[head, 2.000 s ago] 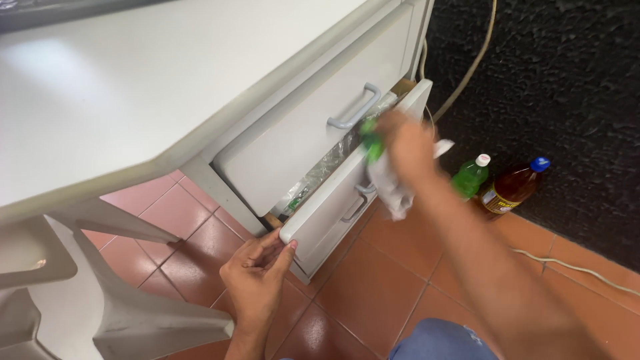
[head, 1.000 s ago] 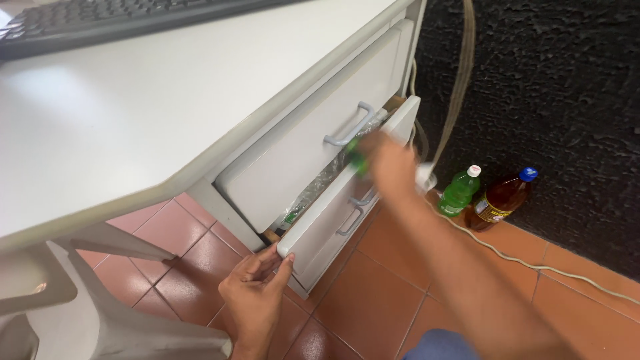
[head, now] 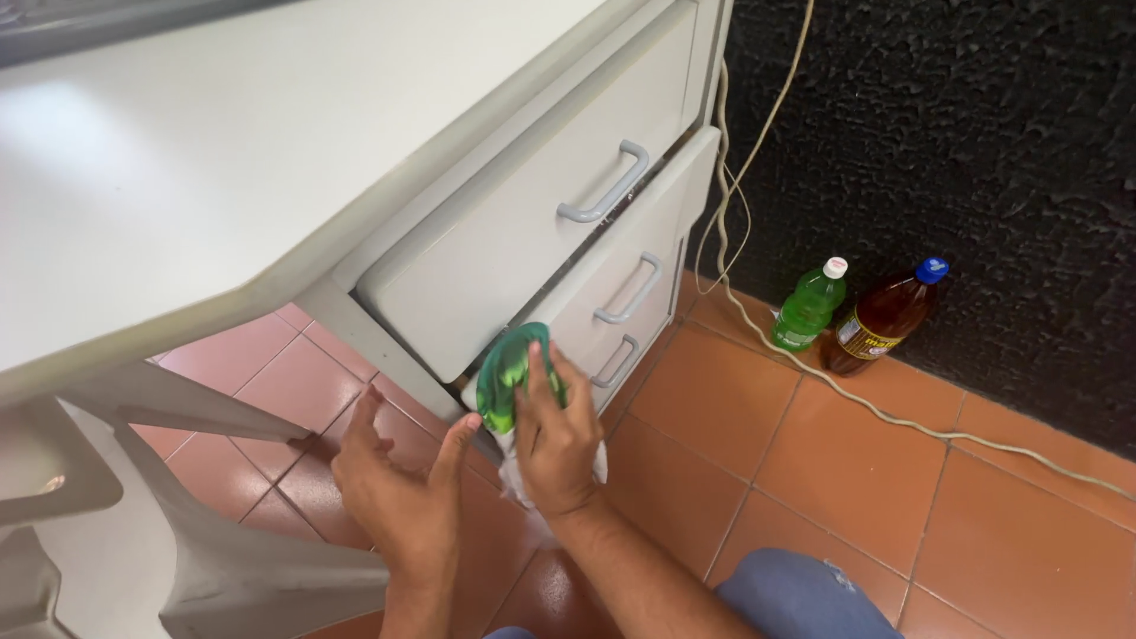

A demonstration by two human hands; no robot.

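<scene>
My right hand (head: 559, 426) grips a green cloth or packet (head: 519, 373), whose exact kind I cannot tell, together with a crumpled white cloth (head: 515, 470). It is at the near corner of the middle drawer (head: 657, 209), which stands slightly ajar. My left hand (head: 399, 479) is just left of it, thumb and fingers apart, holding nothing. Above is the closed top drawer (head: 532, 195) with its grey handle (head: 612, 191). A lower drawer handle (head: 615, 362) shows beneath the middle one.
The white desk top (head: 222, 160) spreads over the upper left. A white plastic chair (head: 231, 568) stands at lower left. By the black textured wall (head: 976, 133) are a green bottle (head: 808, 306) and a brown bottle (head: 887, 315). A pale cable (head: 852, 395) runs across the tiled floor (head: 852, 470).
My right hand has moved from the drawer's far part to its near corner. My left hand has let go of the drawer front. The drawer's gap has become narrower.
</scene>
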